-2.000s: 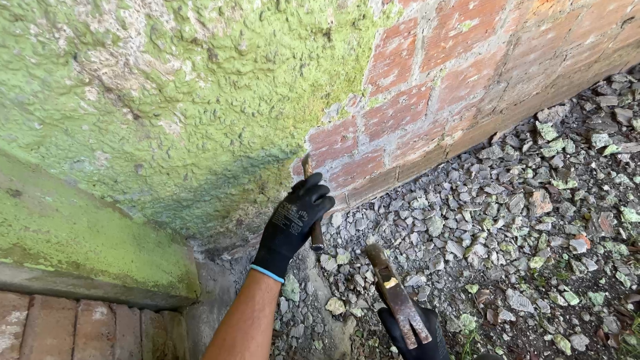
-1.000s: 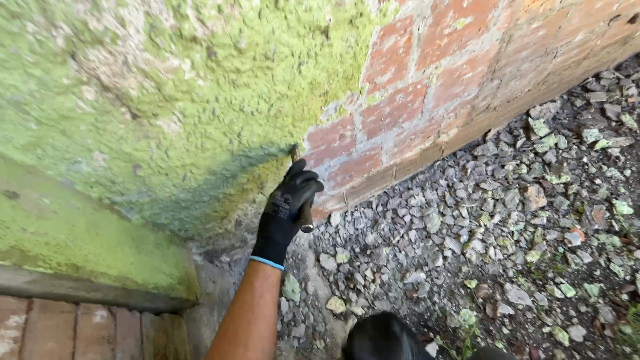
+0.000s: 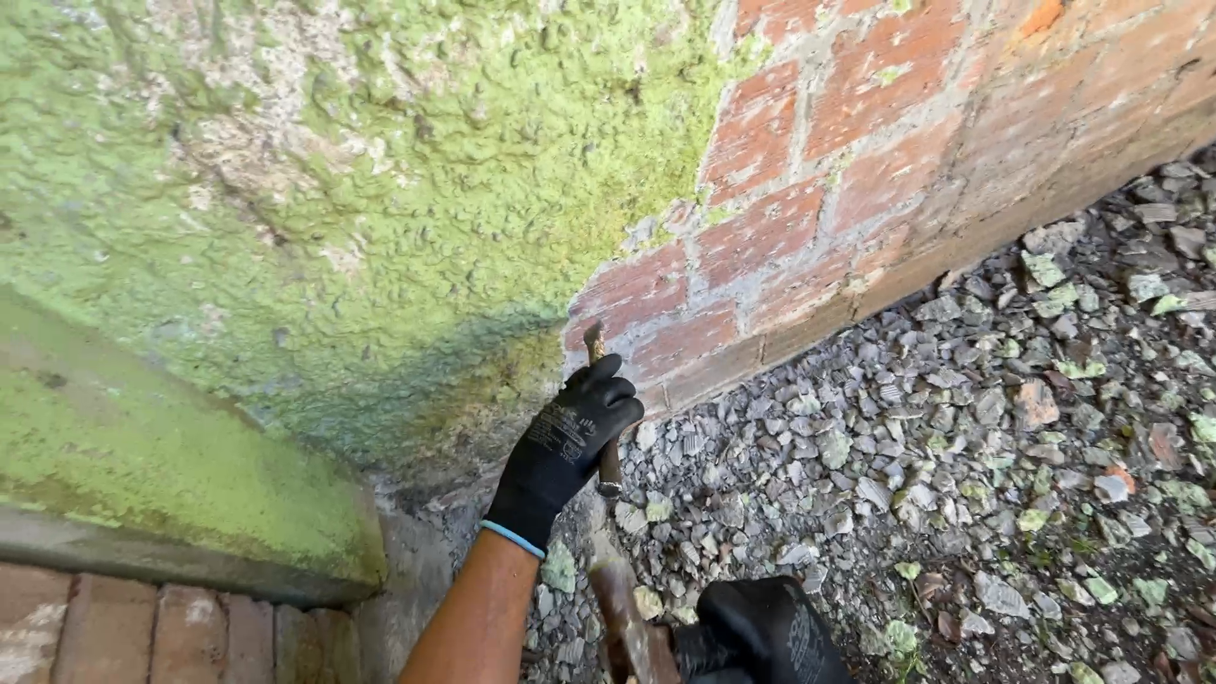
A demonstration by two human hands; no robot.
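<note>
My left hand (image 3: 568, 442), in a black work glove with a blue cuff, grips a metal chisel (image 3: 609, 465). The chisel's tip points up at the border between the green-painted rough plaster (image 3: 456, 218) and the bare brick wall (image 3: 760, 233); whether it touches cannot be told. Its struck end sticks out below my fist. At the bottom edge my right hand (image 3: 769, 632), also in a black glove, is closed around a hammer (image 3: 622, 617) whose worn metal head lies just below the chisel's end. The hammer's lower part runs out of view.
Broken plaster rubble (image 3: 807, 475) covers the ground along the foot of the wall. At the lower left a green-painted ledge (image 3: 190, 475) juts out above a row of bricks (image 3: 109, 627). A few small plants and dry leaves lie among the rubble at the lower right.
My right hand and the hammer dropped mostly out of view a second ago and now show again, farther left, near the chisel's end. My left hand has kept its hold on the chisel.
</note>
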